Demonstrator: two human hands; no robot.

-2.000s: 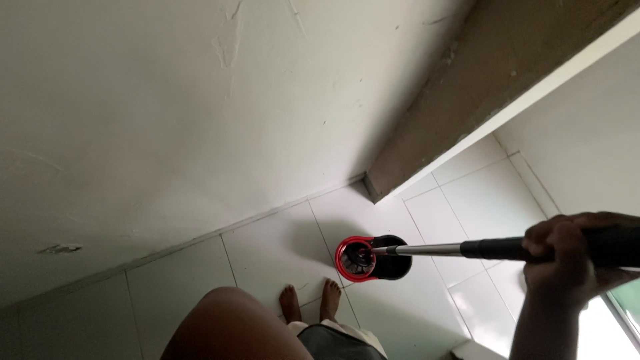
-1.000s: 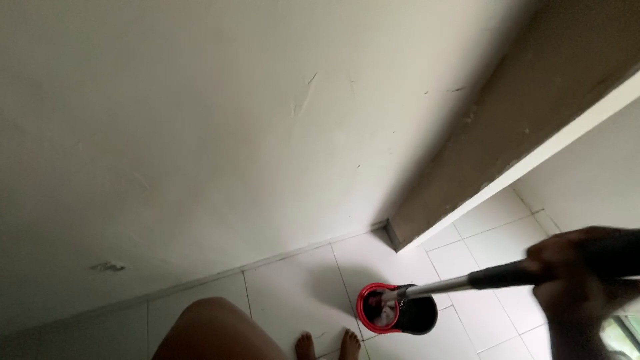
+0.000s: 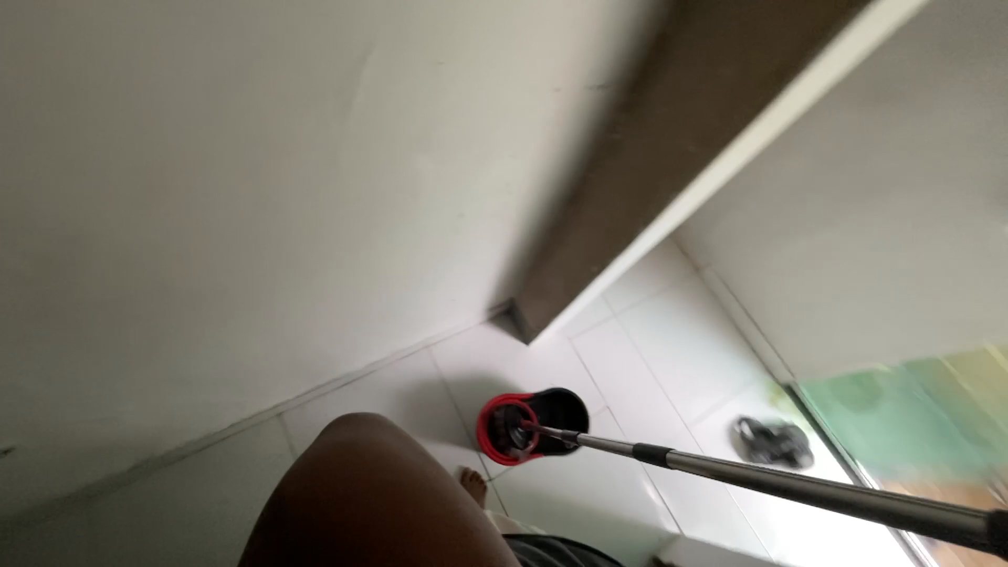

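A metal mop pole (image 3: 756,474) runs from the lower right edge down to a black and red spin-mop bucket (image 3: 568,402) on the tiled floor. Its lower end stands inside the round red-rimmed basket (image 3: 482,429), where the mop head is partly visible. A black collar sits partway along the pole, and a dark grip begins at the right edge. Neither of my hands is in the frame. My raised bare knee (image 3: 366,488) and one bare foot (image 3: 473,484) are near the bucket.
A pale wall (image 3: 236,197) fills the left. A brown and white wall edge or pillar (image 3: 630,181) comes down behind the bucket. Dark footwear (image 3: 770,442) lies on the white tiles (image 3: 630,492) near a threshold at the right, with a green surface past it.
Both hands, or what showed of them on the pole at the right, have gone out of view. The view has shifted right, showing more of the pole, the footwear and the threshold.
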